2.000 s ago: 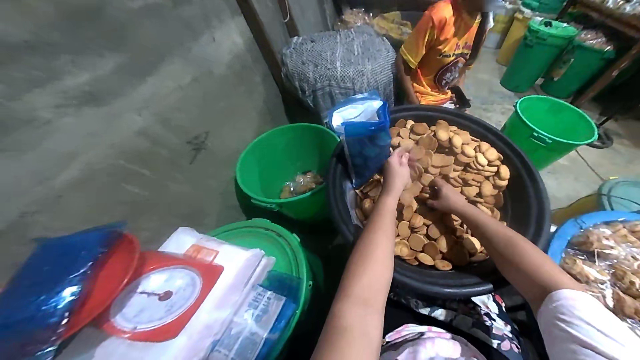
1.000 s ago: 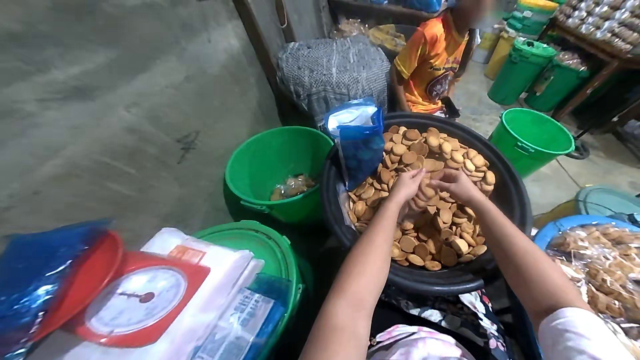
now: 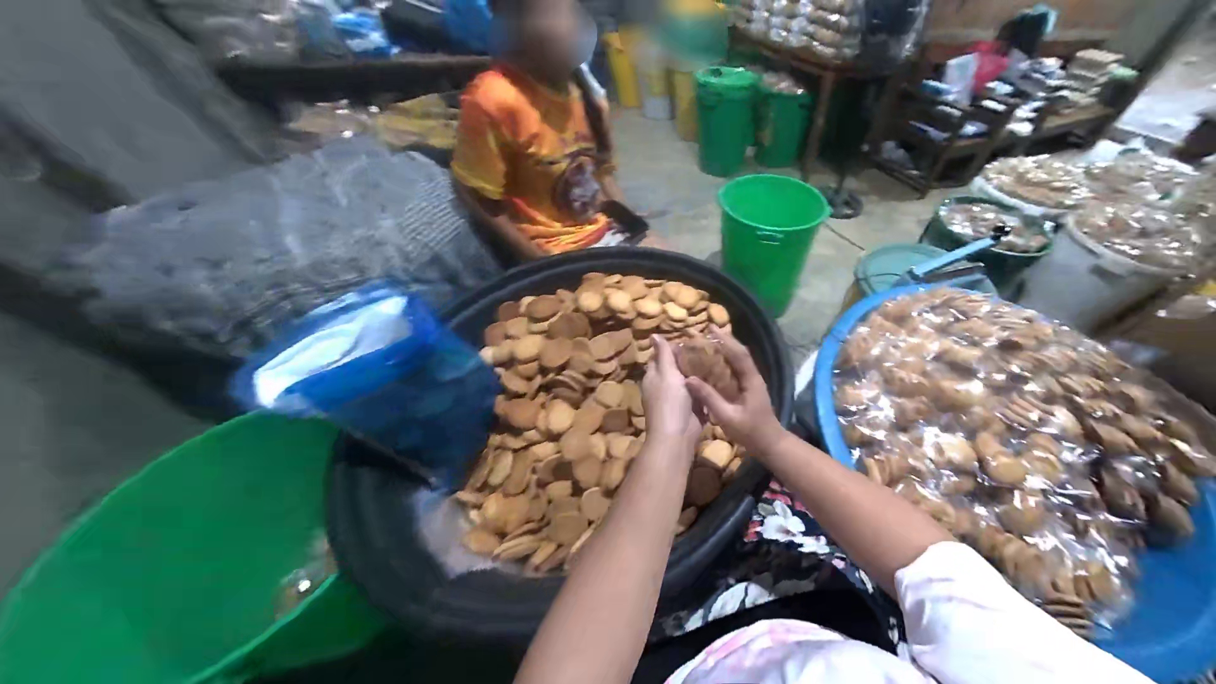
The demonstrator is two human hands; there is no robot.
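Observation:
A round black tub [image 3: 399, 560] in front of me holds a heap of round brown biscuits [image 3: 560, 418]. Over the right side of the heap, my left hand [image 3: 673, 394] and my right hand [image 3: 746, 394] come together around a small clear plastic bag of biscuits [image 3: 708, 366]. The bag is partly hidden by my fingers. A blue plastic packet [image 3: 408, 380] leans in the tub's left side, its pale opening towards the upper left.
A green bucket [image 3: 180, 541] stands at the lower left, and a blue basin [image 3: 831, 380] full of bagged biscuits at the right. Beyond the tub sit a person in an orange shirt [image 3: 532, 152] and a grey woven sack [image 3: 313, 228]. Another green bucket [image 3: 771, 237] stands behind.
The view has swung right, bringing more of the blue basin into sight. My hands have moved from the middle of the heap to its right side, with a clear bag of biscuits now between them.

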